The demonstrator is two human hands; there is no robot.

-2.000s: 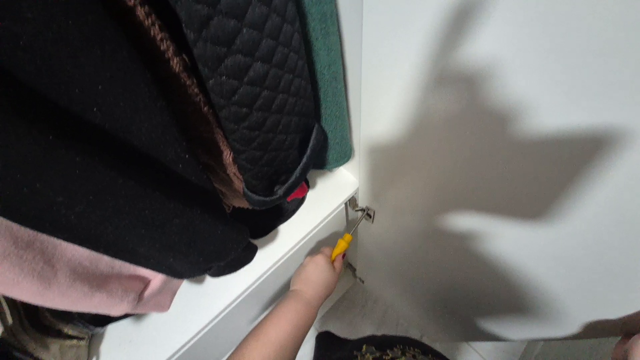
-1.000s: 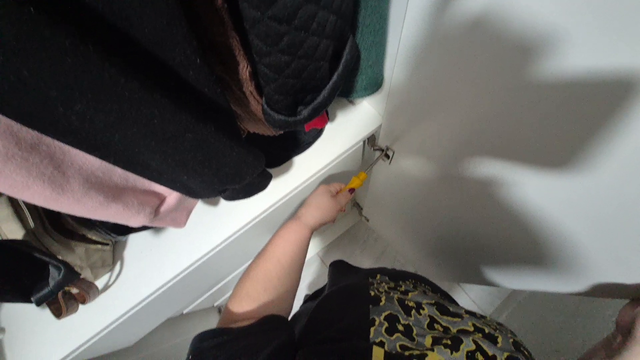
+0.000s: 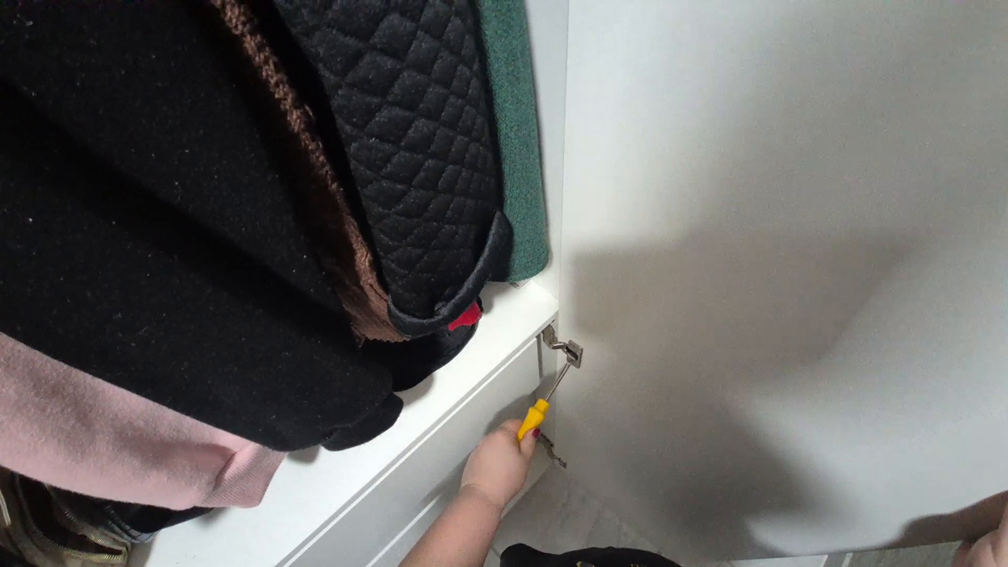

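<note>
My left hand (image 3: 498,463) is closed around the yellow handle of a screwdriver (image 3: 535,419), its shaft pointing up and right. The screwdriver's tip is at a metal cabinet hinge (image 3: 574,353) between the white wardrobe's side and its white door (image 3: 756,315). Just below the hand's height, a second metal hinge part (image 3: 554,453) sticks out near the door's edge. At the bottom right corner, my right hand (image 3: 986,551) is partly in view by the door's lower edge; its fingers are mostly cut off, so its grip is unclear.
Black, brown, pink (image 3: 134,433) and green (image 3: 516,142) garments hang at the left over a white shelf (image 3: 236,524). Drawer fronts lie below the shelf. A bag with a zip (image 3: 87,543) is at the bottom left. Grey floor tiles (image 3: 559,512) show below.
The view has shifted between frames. My left hand stays on the screwdriver, with its tip at the same hinge.
</note>
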